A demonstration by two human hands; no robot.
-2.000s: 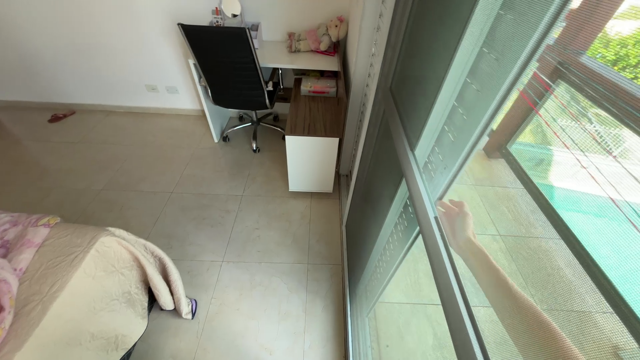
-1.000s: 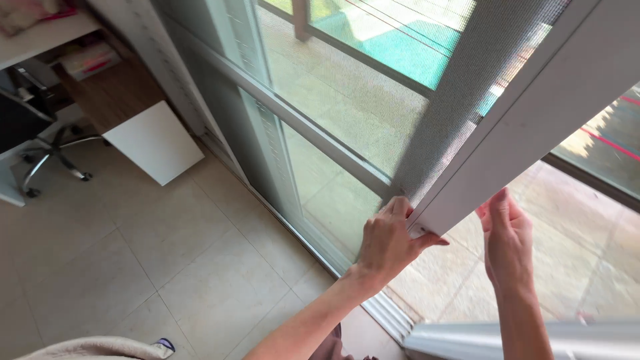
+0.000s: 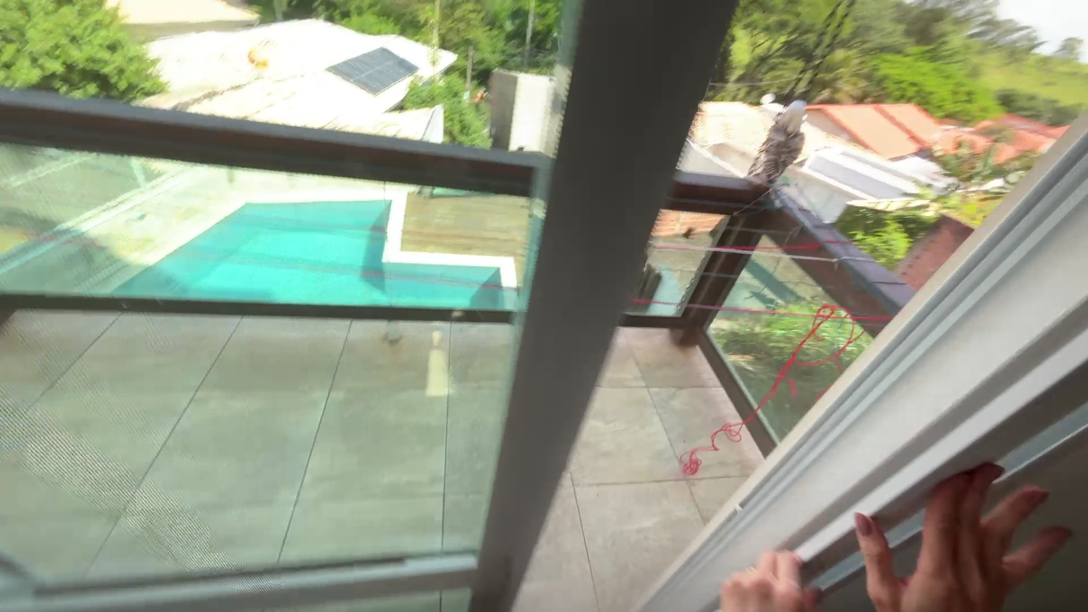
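At the lower right, my left hand has its fingers curled at the edge of the white door frame. Close beside it on the right, my right hand is spread, its fingertips against the grooved strip of the same frame. The wrists and forearms are out of view. Left of both hands stands the dark upright of a glass door, apart from them, with its glass pane on the left. A gap between upright and white frame shows the balcony.
Beyond the door lies a tiled balcony floor with a dark railing and glass panels. Red string hangs in a tangle near the railing corner. Thin lines cross there. Further off are a swimming pool, roofs and trees.
The view has swung right and up towards the outdoors. Both hands were at the pale door edge one second ago; now they are at the white frame on the right.
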